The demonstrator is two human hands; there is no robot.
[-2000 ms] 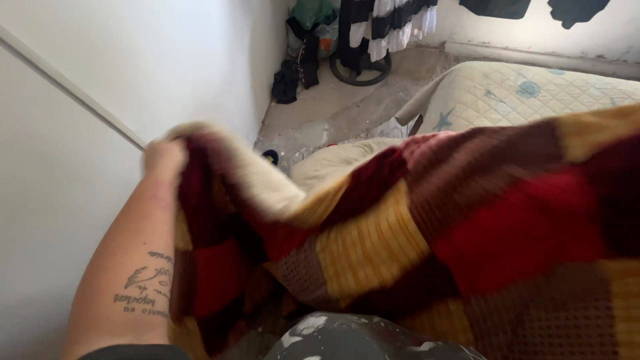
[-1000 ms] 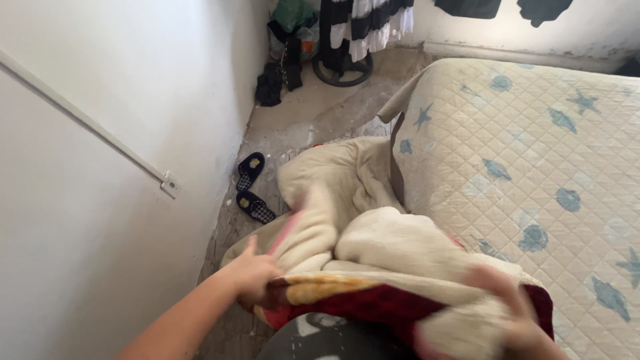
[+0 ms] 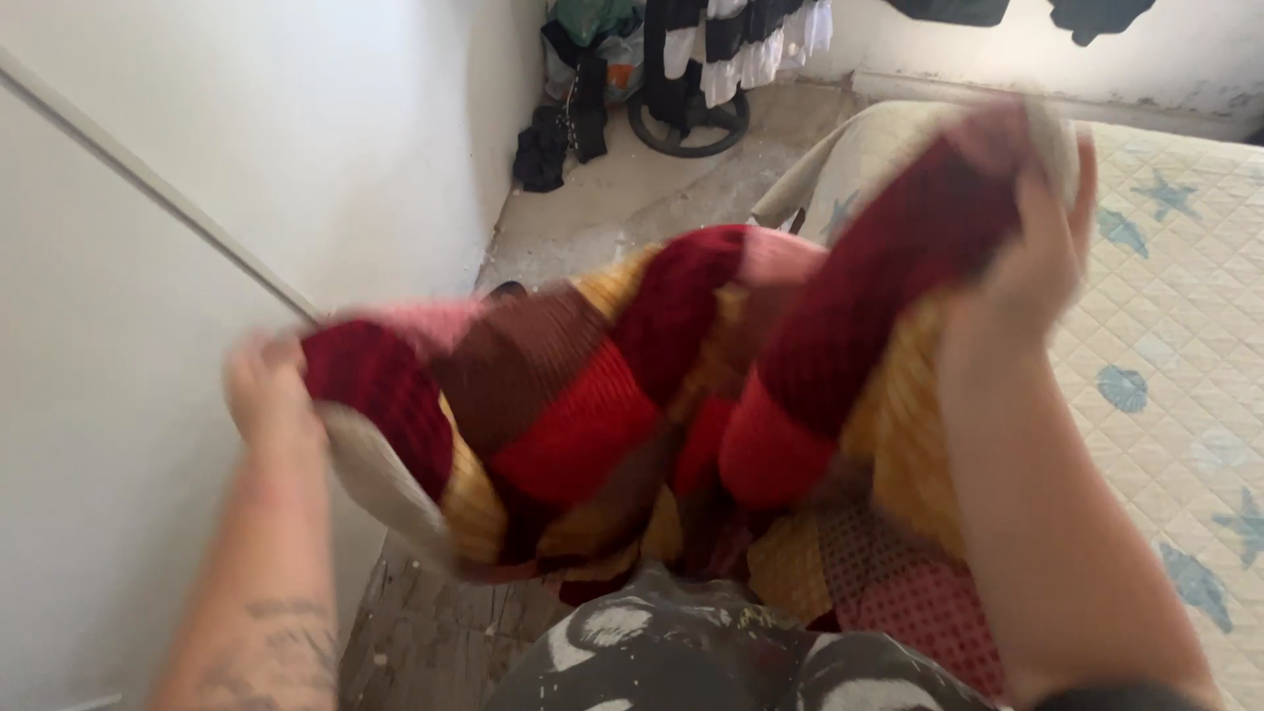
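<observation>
A patchwork-patterned blanket (image 3: 583,434) in red, maroon, mustard, brown and pink, with a cream underside, hangs between my two raised hands. My left hand (image 3: 272,385) grips one edge at the left, close to the white wall. On the right, above the near edge of the bed, my right hand (image 3: 1047,237) holds another part of the edge; it is blurred by motion. The blanket sags in folds in the middle, and its lower part hangs in front of my body.
A bed with a quilted cream cover (image 3: 1175,326) patterned with blue sea shapes fills the right. The white wall (image 3: 296,148) runs along the left. A round black stand base (image 3: 691,128) stands on the worn floor (image 3: 652,188), below hanging striped clothes (image 3: 750,39); dark cloth items (image 3: 558,138) lie beside it.
Both hands have risen and spread apart with the blanket. Its patterned side now faces me, where the cream side mostly showed a second ago. The slippers on the floor are now largely covered.
</observation>
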